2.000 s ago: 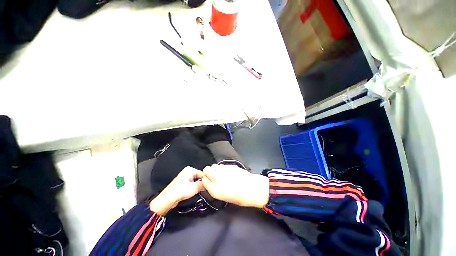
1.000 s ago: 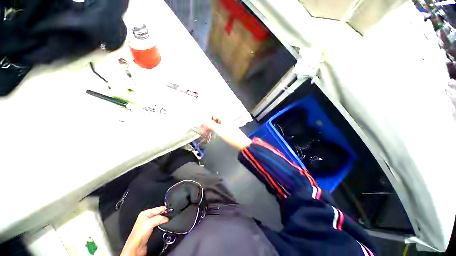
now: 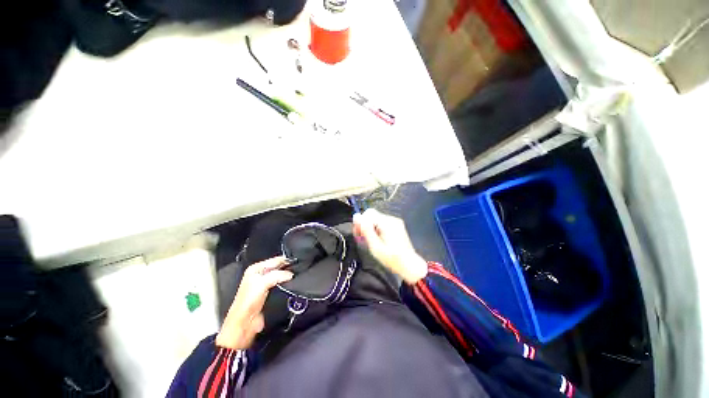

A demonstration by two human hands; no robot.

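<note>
A black bag [image 3: 268,233] lies on my lap with its opening facing up. A silver-white zipper [image 3: 344,260] curves around the opening, and dark lining [image 3: 315,247] shows inside. A small metal ring [image 3: 296,305] hangs at its near side. My left hand [image 3: 256,295] pinches the left edge of the opening between thumb and fingers. My right hand [image 3: 386,242] is raised just right of the bag, apart from it, with its fingers curled. Something small, blue and reddish shows at its fingertips, too blurred to name.
On the white table [image 3: 171,148] lie a red-and-white bottle [image 3: 330,39], a red-handled tool [image 3: 373,107], a black stick [image 3: 263,99] beside a green tool, and black bags [image 3: 117,27]. A blue crate [image 3: 488,233] with black pieces stands at the right. Loose thread hangs at the table edge.
My right hand left the bag, reached to the table's edge, and has come back beside the bag. My left hand kept hold of the opening's edge. The view swung right and back.
</note>
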